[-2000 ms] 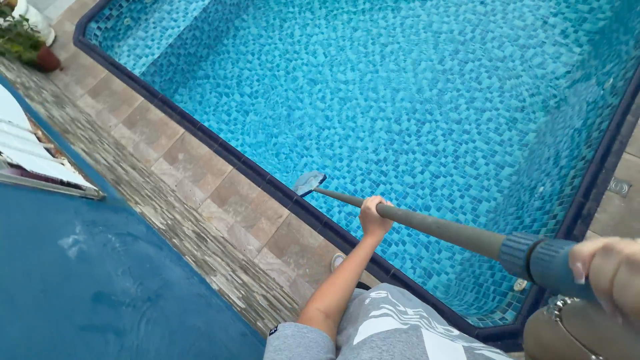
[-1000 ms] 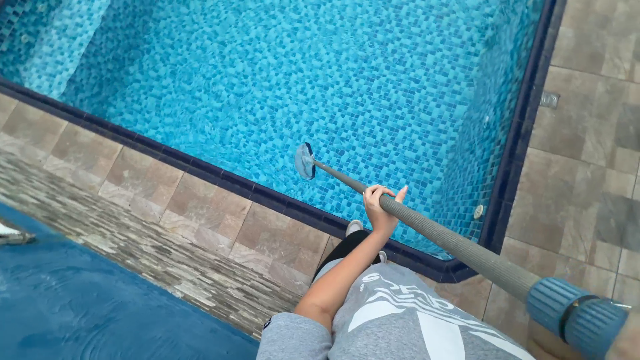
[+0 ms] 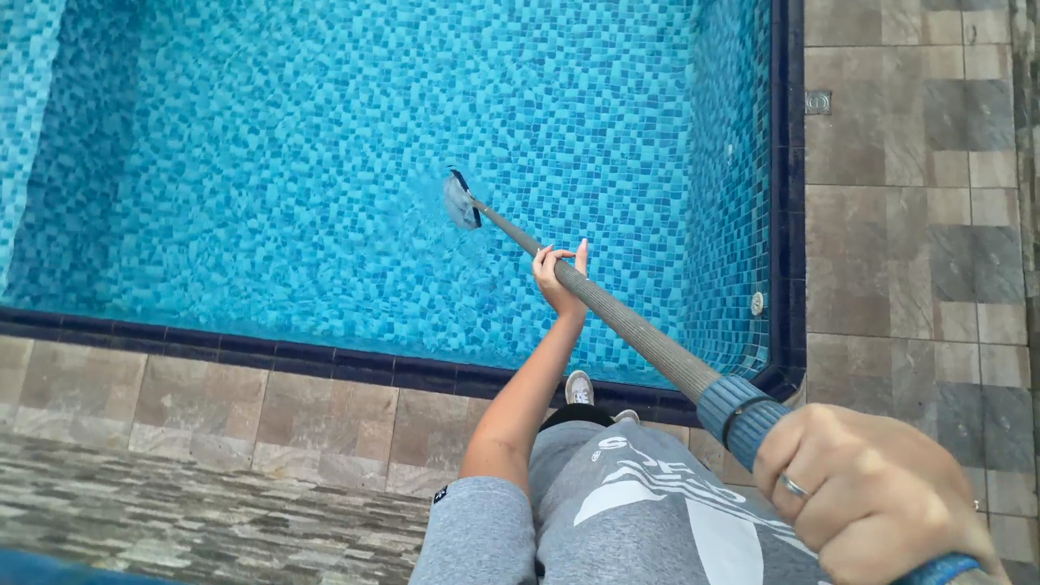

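A long grey ribbed telescopic pole (image 3: 638,329) slants from the lower right out over the pool water (image 3: 325,179). My right hand (image 3: 869,487), with a ring on one finger, is closed round its blue grip (image 3: 741,418) at the near end. Farther along, my left hand (image 3: 561,276) supports the pole from beneath, fingertips curled over it and thumb raised. At the far end a skimmer net (image 3: 461,200) with a dark rim and pale mesh is at the water; whether it is fully under I cannot tell.
Dark blue coping (image 3: 426,374) edges the pool in front of my shoes (image 3: 579,388) and along the right side. Tiled paving (image 3: 861,244) lies beyond it. A round white fitting (image 3: 758,304) is on the pool wall, and a small metal cover (image 3: 818,102) on the paving.
The net, near the pool's edge two seconds ago, is now farther out over the water. My left thumb has lifted from the pole. The view has swung right.
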